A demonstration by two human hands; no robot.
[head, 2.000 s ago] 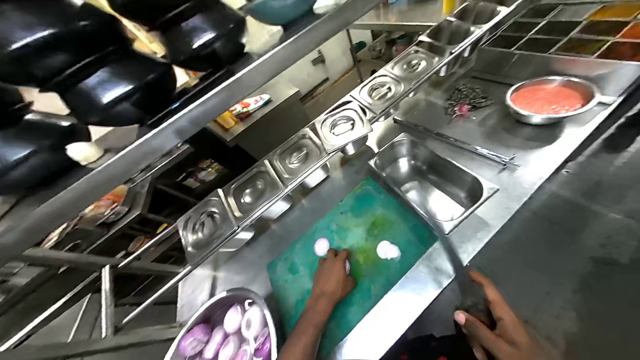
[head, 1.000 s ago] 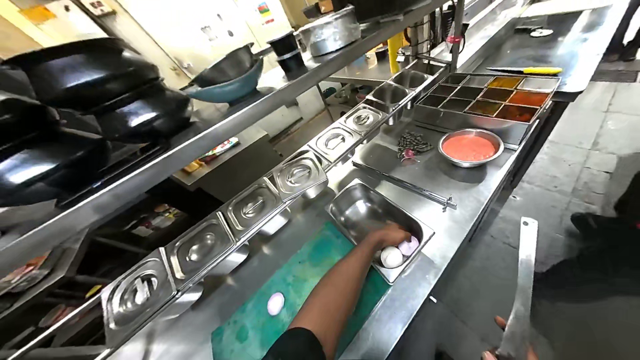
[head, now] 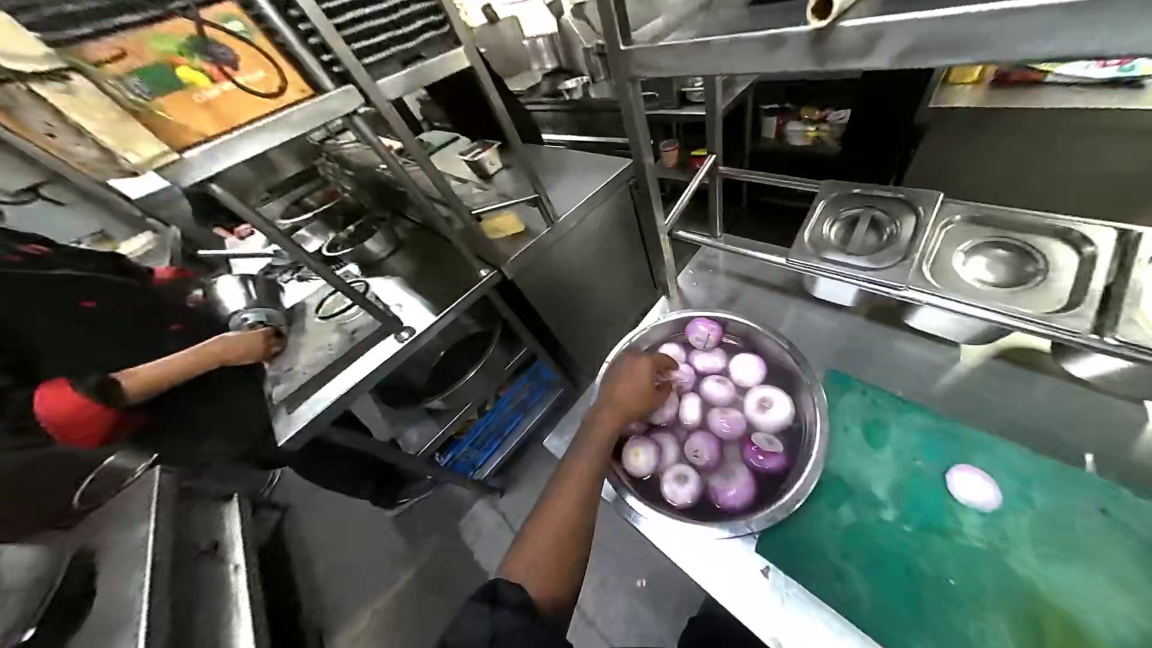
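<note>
My left hand (head: 637, 387) reaches over the left side of a round steel bowl (head: 814, 432), its fingertips at the peeled red onions (head: 717, 390) that sit in water there. Whether the fingers grip an onion cannot be told. To the right of the bowl lies a green cutting board (head: 882, 540), with one peeled onion piece (head: 973, 488) on it. My right hand is out of the picture, and so is the knife.
Lidded steel containers (head: 999, 263) line the back of the steel counter. A metal shelf post (head: 641, 162) rises behind the bowl. At the left, a co-worker's hand (head: 250, 346) is at a metal vessel (head: 245, 301) by another steel table (head: 360, 387).
My left hand was in the rectangular steel pan with onions one second ago; now it is at the bowl of onions. The view has swung left, and my right hand with the knife has left it.
</note>
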